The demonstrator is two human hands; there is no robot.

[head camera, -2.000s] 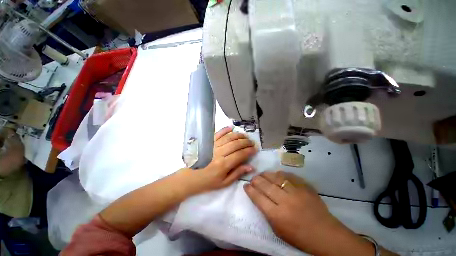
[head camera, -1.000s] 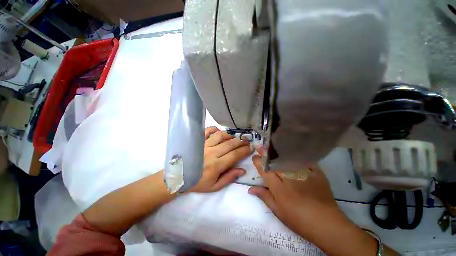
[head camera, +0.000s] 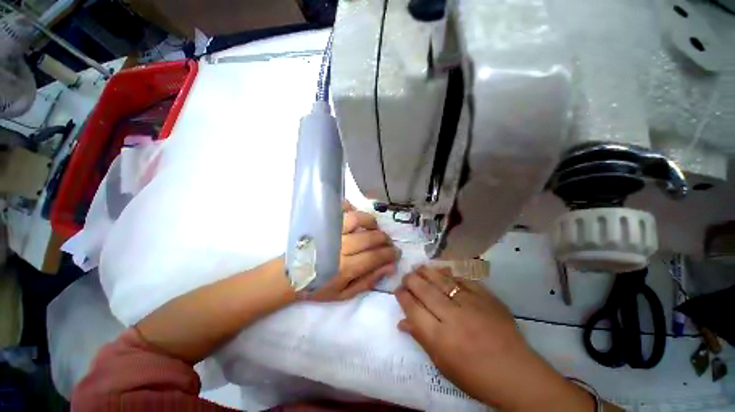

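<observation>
Thin white fabric [head camera: 322,342] lies over the machine bed and the table's front, with folds at its front part. My left hand [head camera: 359,253] lies flat on it, left of and just below the presser foot [head camera: 405,216], partly behind the lamp. My right hand [head camera: 459,322], with a ring, presses the fabric with its fingertips just right of my left hand. The needle tip is too small to make out. A tan block [head camera: 470,268] sits just above my right hand.
The machine head [head camera: 516,105] with its ribbed tension knob [head camera: 606,239] fills the upper right. The grey lamp [head camera: 317,193] hangs over my left wrist. Black-handled shears [head camera: 624,322] and a dark thin tool [head camera: 562,282] lie right. A red basket [head camera: 68,173] stands left.
My right hand has drawn back from beside the presser foot, down toward me, and its ring shows again. My left fingers are more bent. The camera view has shifted, and the machine head looks smaller.
</observation>
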